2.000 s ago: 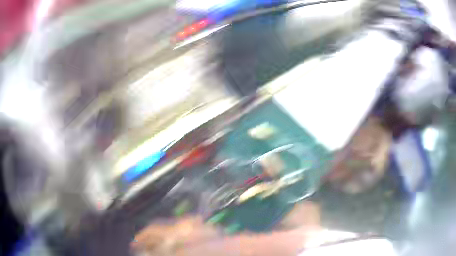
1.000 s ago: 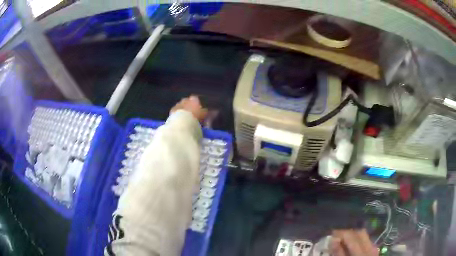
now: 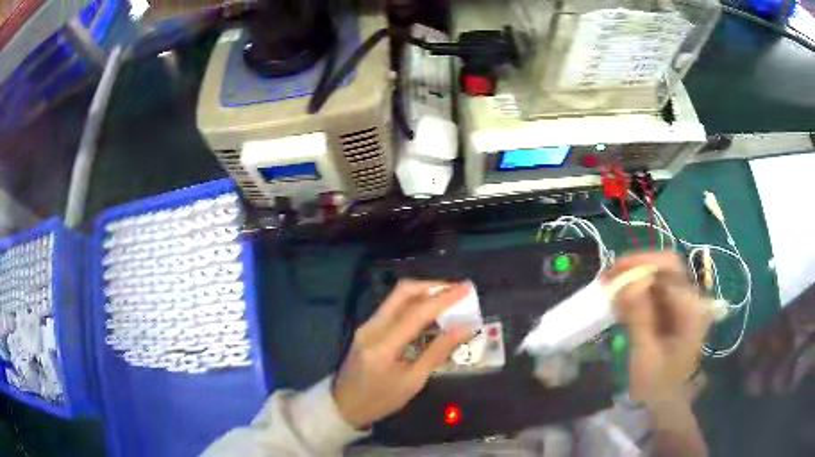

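My left hand (image 3: 393, 344) holds a small white adapter (image 3: 460, 308) between thumb and fingers, just over the white socket outlet (image 3: 487, 346) on the black fixture box (image 3: 527, 406). Whether its pins are in the socket cannot be told. My right hand (image 3: 659, 312) is blurred and grips a white block, likely an adapter (image 3: 572, 319), with a pale yellowish plug (image 3: 631, 277) at its near end. The block is held above the fixture, right of the socket. The fixture shows a red light and green buttons (image 3: 562, 263).
Blue tray (image 3: 183, 406) with white adapter rows stands left, a second blue tray (image 3: 63, 357) farther left. A beige vented box (image 3: 295, 134) and a cream instrument (image 3: 581, 152) line the rear. White cables (image 3: 746, 303) lie coiled at right. A white sheet (image 3: 786, 214) lies far right.
The view has swung right. My left hand has come from beyond the blue tray to the socket and now holds an adapter. My right hand now holds a white block above the fixture.
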